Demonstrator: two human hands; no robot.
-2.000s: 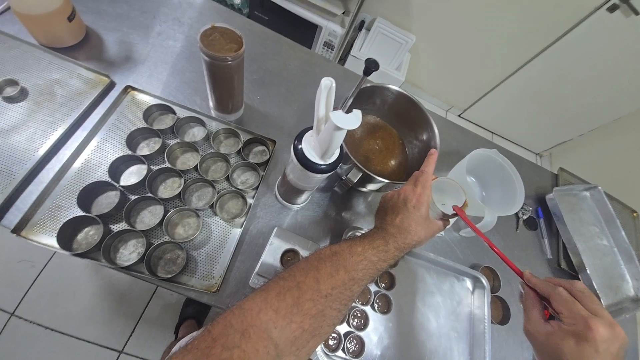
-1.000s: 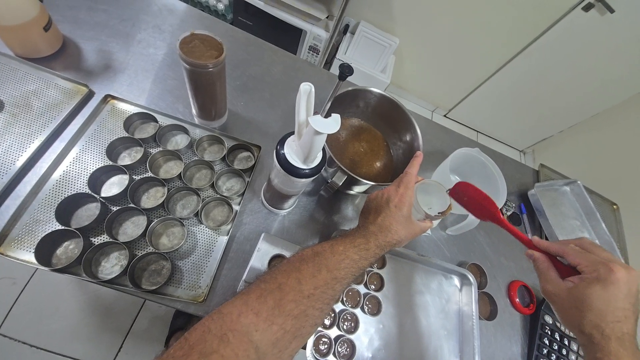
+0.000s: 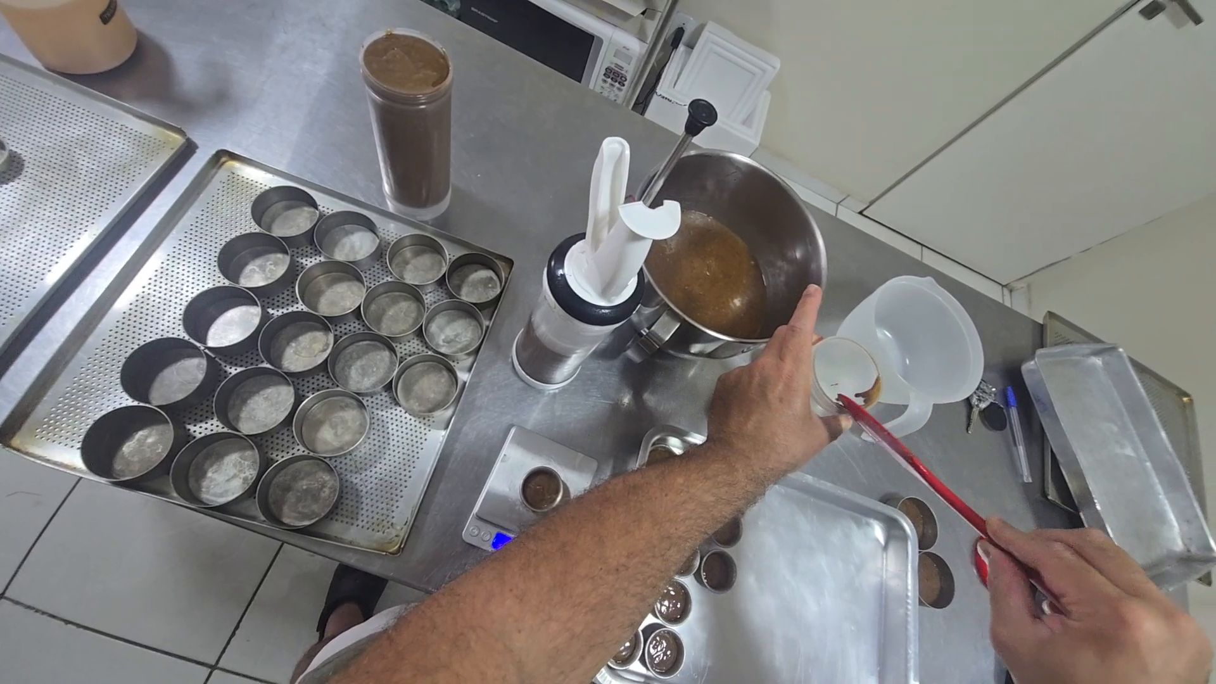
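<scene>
My left hand holds a small translucent white cup with brown residue inside, near the rim of a steel pot that contains brown liquid. In my right hand is the handle of a red spatula; its head reaches the cup's mouth and is seen edge-on. Behind the cup stands a translucent plastic jug. A white-handled dispenser is left of the pot. Under my left forearm, small filled metal rings sit on an aluminium tray, and one filled ring rests on a digital scale.
Several metal rings stand on a perforated tray at left. A tall container of brown mixture is behind them. At right are two filled rings, keys, a blue pen and a rectangular metal pan.
The spatula has turned from its broad red face to its edge at the cup. My left hand keeps hold of the cup beside the pot.
</scene>
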